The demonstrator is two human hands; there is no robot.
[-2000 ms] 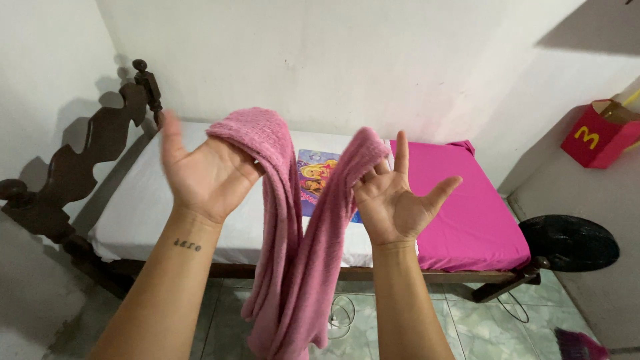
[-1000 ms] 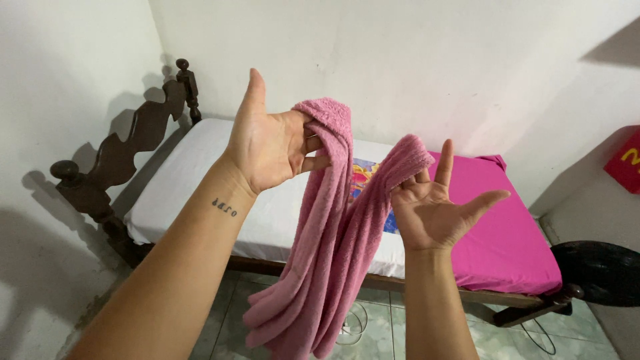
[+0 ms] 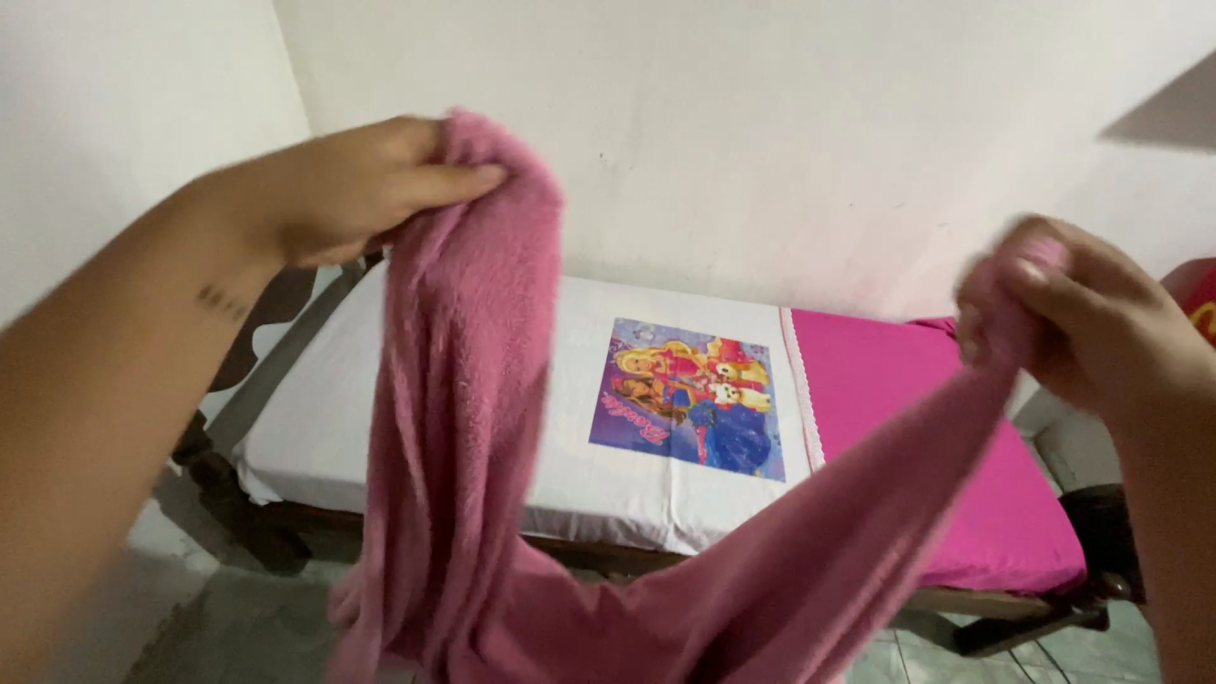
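Observation:
My left hand [image 3: 380,185] grips one end of a fuzzy pink blanket [image 3: 465,380] between thumb and fingers, at the upper left. At the right, my right hand [image 3: 1054,304] pinches another part of it, slightly blurred. The blanket sags between both hands and runs out of view at the bottom. Behind it lies a single bed with a fitted sheet, white [image 3: 323,399] on the left and bright pink [image 3: 893,380] on the right. A printed panel of cartoon figures [image 3: 689,399] is on the white part, beside a lace trim.
The bed's dark wooden frame [image 3: 608,559] stands against a pale wall [image 3: 665,142] on a tiled floor [image 3: 247,627]. A black round object [image 3: 1092,522] is partly seen beyond my right forearm. A red item [image 3: 1199,294] shows at the right edge, and a cable lies at the lower right.
My hands, earlier palm up with the blanket draped over their fingers, have turned and closed on it. They have moved apart, and the blanket is spread wider. More of the printed panel shows.

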